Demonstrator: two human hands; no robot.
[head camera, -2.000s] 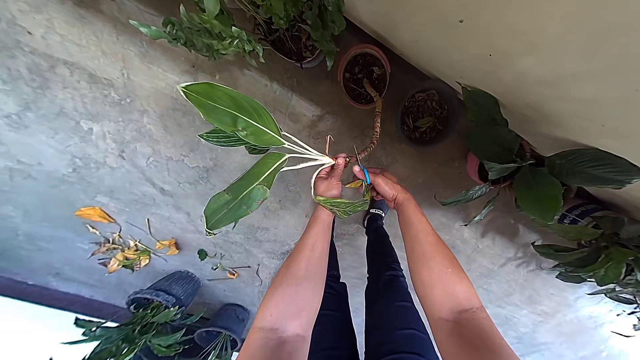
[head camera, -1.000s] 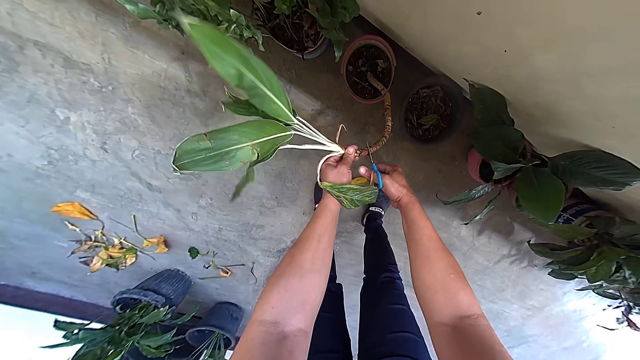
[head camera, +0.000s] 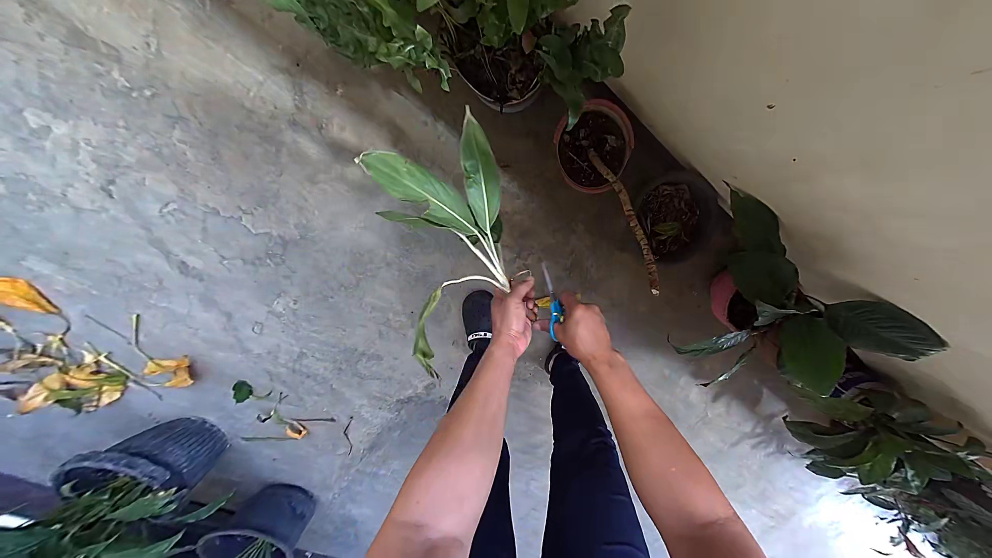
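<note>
My left hand (head camera: 514, 316) grips the base of a leafy plant top (head camera: 482, 225), whose green leaves and pale stalks point up and to the left; one limp leaf hangs down beside the wrist. Blue-handled scissors (head camera: 556, 310) are in my right hand (head camera: 583, 328), blades pointing up. A small yellow leaf piece (head camera: 544, 302) shows between the two hands. Right of the hands, a bare, ringed plant stem (head camera: 637, 225) leans out of a terracotta-coloured pot (head camera: 629, 133), its cut end free and apart from the leafy top.
A dark pot (head camera: 673, 221) stands beside the stem, near the wall (head camera: 837, 139). Potted leafy plants line the top and right. Yellowed leaves (head camera: 85, 380) and clippings lie on the concrete floor (head camera: 256, 194) at left, above two dark ribbed pots (head camera: 174, 453) with plants at lower left.
The leafy top, joined to the long stem in the earlier frames, is now separate from it. My left hand has carried it leftward away from the stem, and the scissors have come off the stem.
</note>
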